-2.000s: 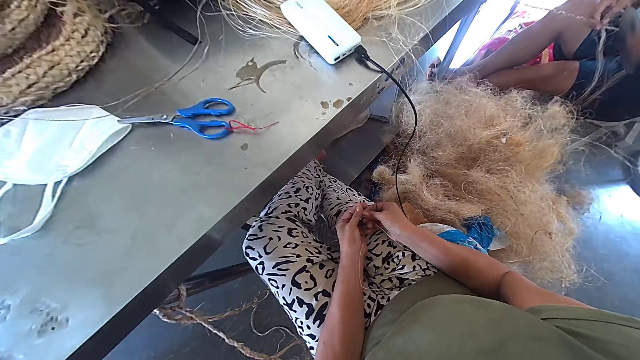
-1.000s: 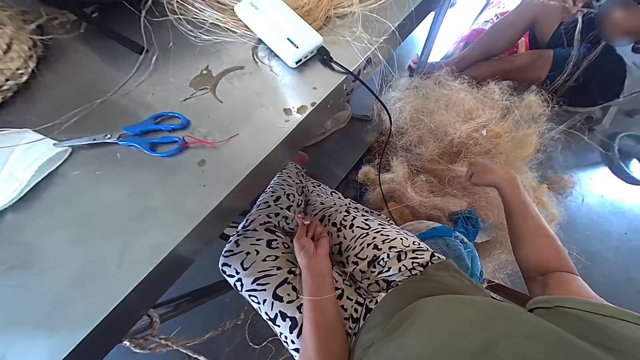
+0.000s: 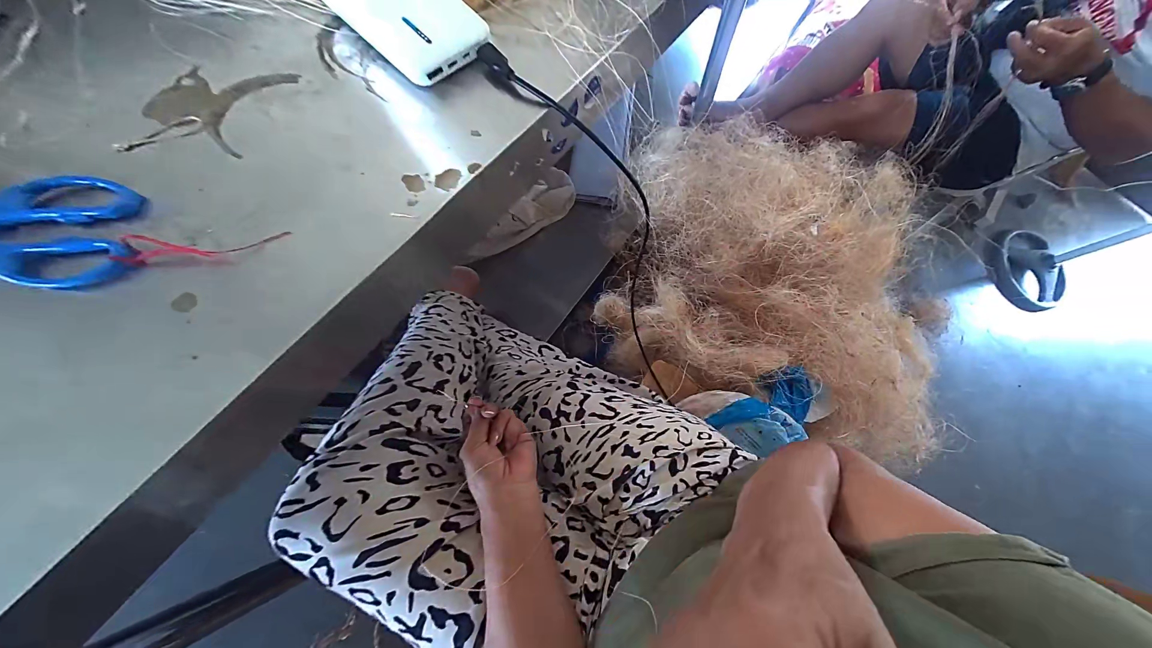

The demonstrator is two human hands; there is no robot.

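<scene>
My left hand point(image 3: 499, 447) is raised over my lap, thumb and fingertips pinched on a thin pale fibre strand point(image 3: 576, 427). Loose fine strands curve around the wrist over black-and-white patterned trousers point(image 3: 387, 513). My right arm point(image 3: 801, 531) is bent sharply at the elbow, its forearm blurred and close to the camera at the bottom; the right hand is not seen. Right of my knees lies a large heap of tan fibre point(image 3: 774, 243), beside a blue plastic bag point(image 3: 760, 423).
A metal table point(image 3: 297, 306) at left holds blue-handled scissors point(image 3: 67, 238) with a red string, and a white power bank point(image 3: 414, 31). Its black cable point(image 3: 641, 211) hangs down to my lap. Another person's hands point(image 3: 1062, 49) hold fibres at upper right, near a caster wheel point(image 3: 1030, 270).
My right hand was at the fibre heap one second ago; that arm has since folded back towards the camera. My left hand has stayed over my lap. The view has shifted closer to the lap.
</scene>
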